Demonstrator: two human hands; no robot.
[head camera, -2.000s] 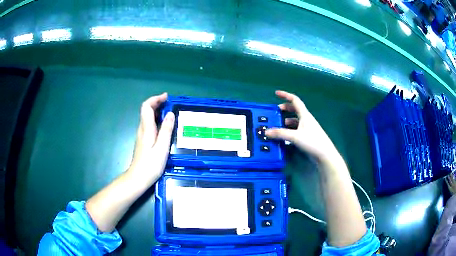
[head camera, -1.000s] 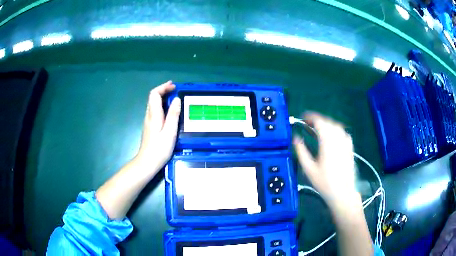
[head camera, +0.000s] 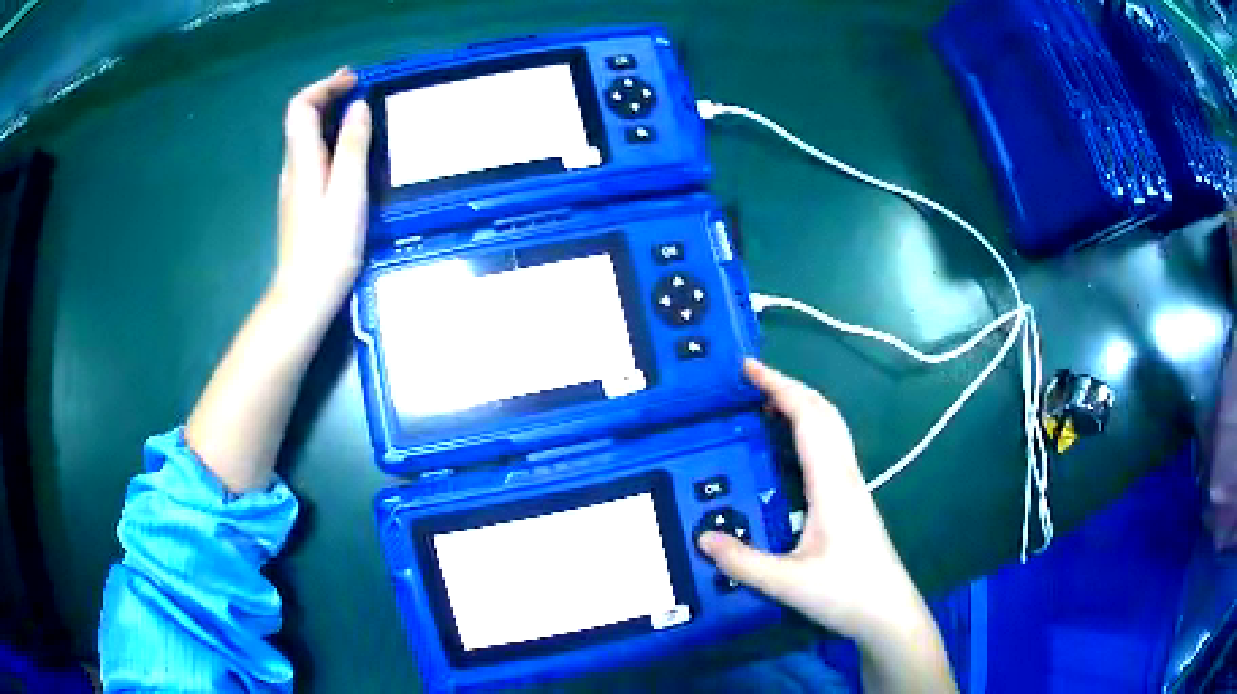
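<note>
Three blue handheld testers lie in a column, each with a white screen and black buttons at its right. My left hand (head camera: 326, 203) holds the left edge of the top tester (head camera: 529, 197), its thumb on the casing beside the screen. The middle tester (head camera: 543, 423) is not held. My right hand (head camera: 828, 529) is at the right side of the bottom tester (head camera: 407, 583); its thumb rests on the round keypad and its index finger reaches up to the middle tester's lower right corner. White USB cables (head camera: 868, 176) run from the testers' right sides.
Blue testers (head camera: 1045, 122) stand on edge in rows at the upper right. A black, yellow and silver lump (head camera: 1078, 407) lies beside the gathered cables. A black tray (head camera: 25, 312) is at the left edge. Dark green bench mat (head camera: 163, 217) lies beneath.
The view has shifted, showing more of the bottom tester. The top screen has gone from green blocks to white. My right hand has moved from the cables to the bottom tester's keypad.
</note>
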